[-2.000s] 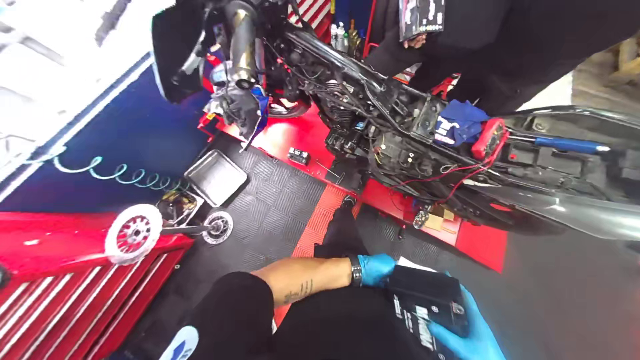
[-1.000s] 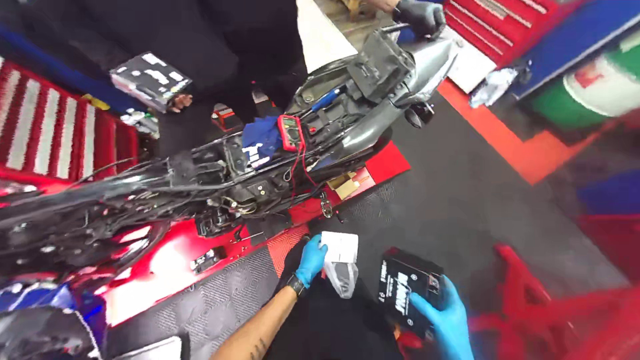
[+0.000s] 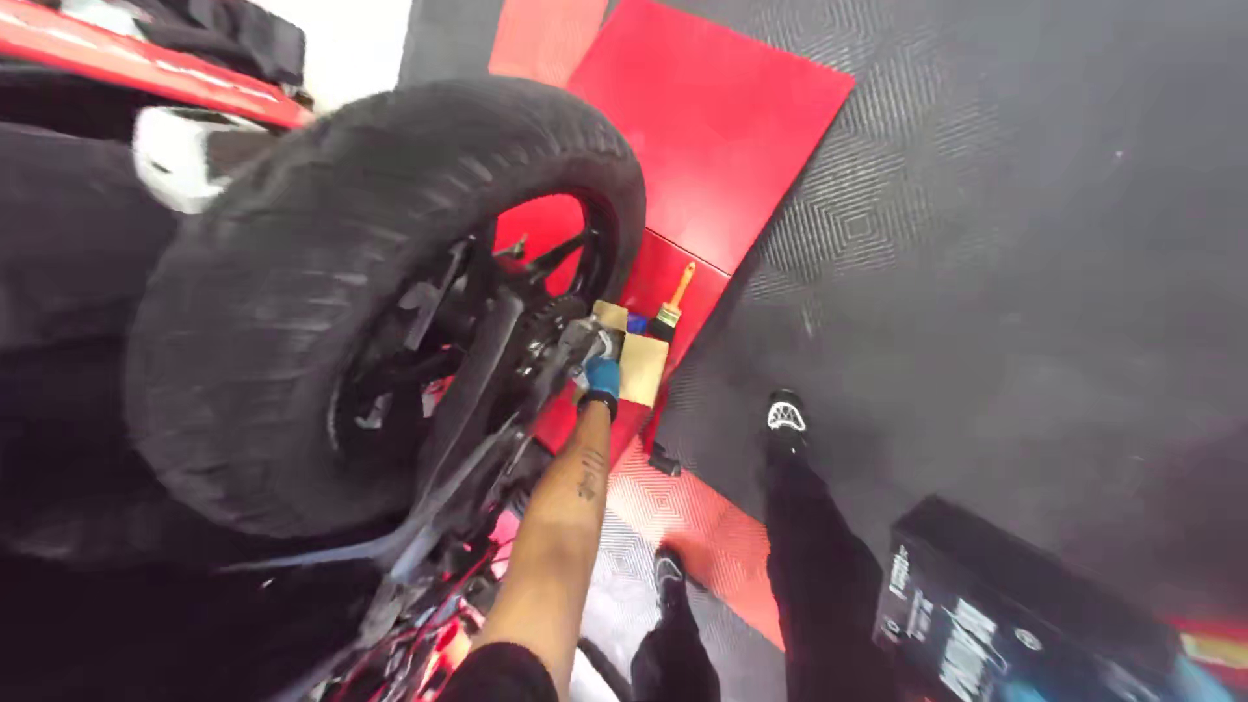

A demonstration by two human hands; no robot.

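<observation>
My left hand (image 3: 603,378), in a blue glove, reaches down to an open cardboard box (image 3: 643,369) beside the motorcycle's wheel hub. Something pale and shiny shows at its fingertips, but whether the fingers grip it is unclear. At the bottom right, my right hand (image 3: 1022,691), also blue-gloved and mostly hidden, holds a black box with white printing (image 3: 1033,604). Just beyond the cardboard box lies a paintbrush with an orange handle (image 3: 682,290), close to a small blue item (image 3: 637,324).
The motorcycle's large black tire (image 3: 263,292) and its frame fill the left side. Under the wheel runs a red lift platform (image 3: 712,127). A black shoe (image 3: 785,414) stands on the dark floor tiles (image 3: 975,244).
The view has swung down and close to the wheel. My left hand, which held a white paper and a clear bag one second ago, is now at the cardboard box. My right hand still holds the black box.
</observation>
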